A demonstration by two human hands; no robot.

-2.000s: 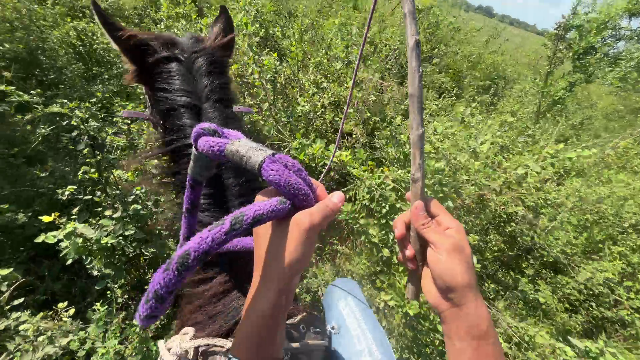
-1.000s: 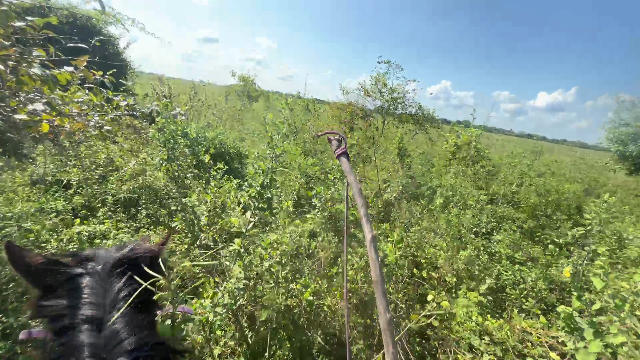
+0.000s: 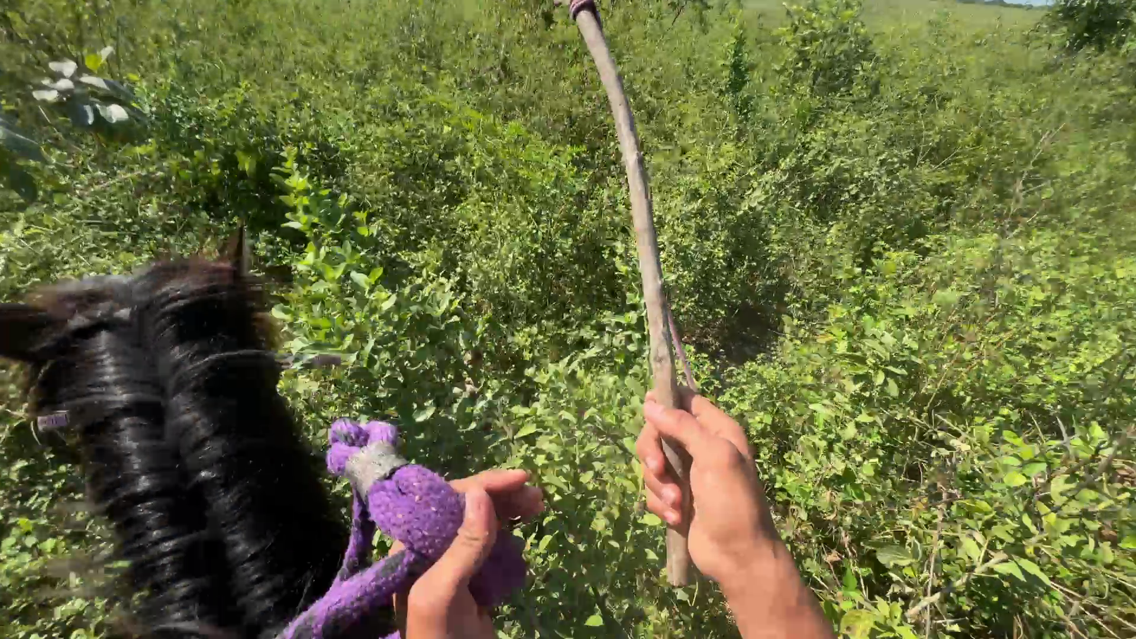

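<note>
My left hand [image 3: 461, 568] is closed around a thick purple braided rope [image 3: 415, 513] with dark flecks and a grey wrapped band; part of the rope lies behind the fingers. To its right, my right hand [image 3: 710, 479] grips a slightly bent wooden stick [image 3: 646, 231] near its lower end. The stick stands almost upright, with cord wound at its top at the frame's edge. A thin cord [image 3: 680, 351] runs beside the stick down to my right hand. The dark mane and neck of a horse [image 3: 177, 426] fill the lower left, left of the rope.
Dense green bushes [image 3: 532, 266] surround the horse ahead and on the right. A leafy branch [image 3: 84, 93] reaches in at the upper left. Dry twigs [image 3: 958, 586] show at the lower right, and a grassy field [image 3: 905, 12] lies beyond the bushes.
The view has tilted back down from the horizon, and both hands show again. Compared with two seconds ago, the horse's head is lower and farther left in view.
</note>
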